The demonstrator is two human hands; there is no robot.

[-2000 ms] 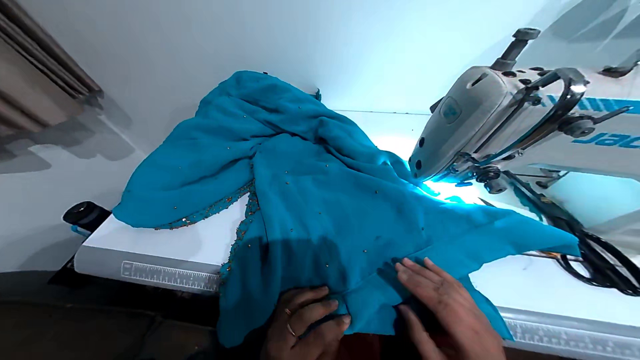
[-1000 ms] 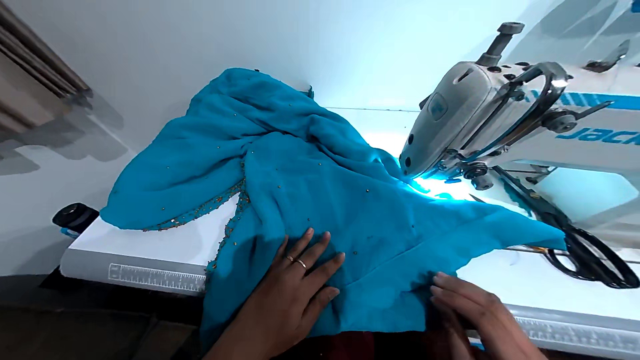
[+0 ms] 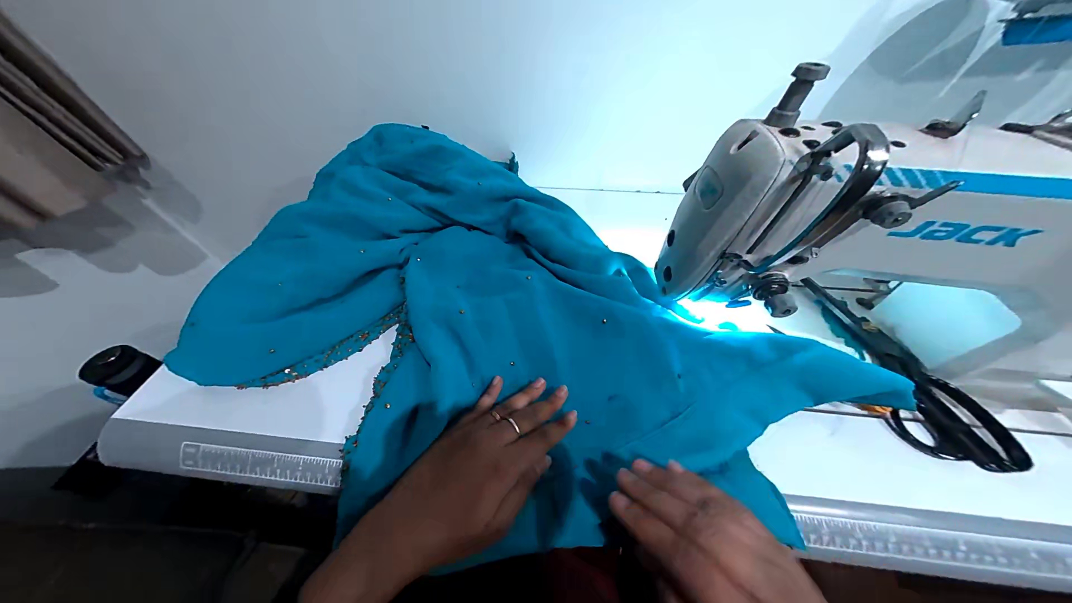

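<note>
A teal fabric piece (image 3: 536, 335), dotted with small beads and edged with a beaded trim (image 3: 394, 352), lies spread and partly bunched over the sewing table. My left hand (image 3: 477, 477) rests flat on its lower middle, fingers spread and a ring on one finger. To the right, my right hand (image 3: 703, 528) lies over the cloth near the table's front edge, its fingers extended and close together; its thumb is hidden. Beyond it stands a white Jack sewing machine (image 3: 754, 193), its lit needle area at the fabric's upper right edge. The needle itself cannot be made out.
Black-handled scissors (image 3: 963, 419) lie on the table beneath the machine's arm, beside the fabric's right corner. A ruler scale (image 3: 268, 465) runs along the table's front edge. A black cylindrical object (image 3: 121, 368) is at the left end. Behind is a wall, with a curtain (image 3: 59, 134) at upper left.
My left hand has moved up onto the fabric from the front edge, its fingers now spread flat. My right hand shifted right and toward the front edge, then a little back to the left.
</note>
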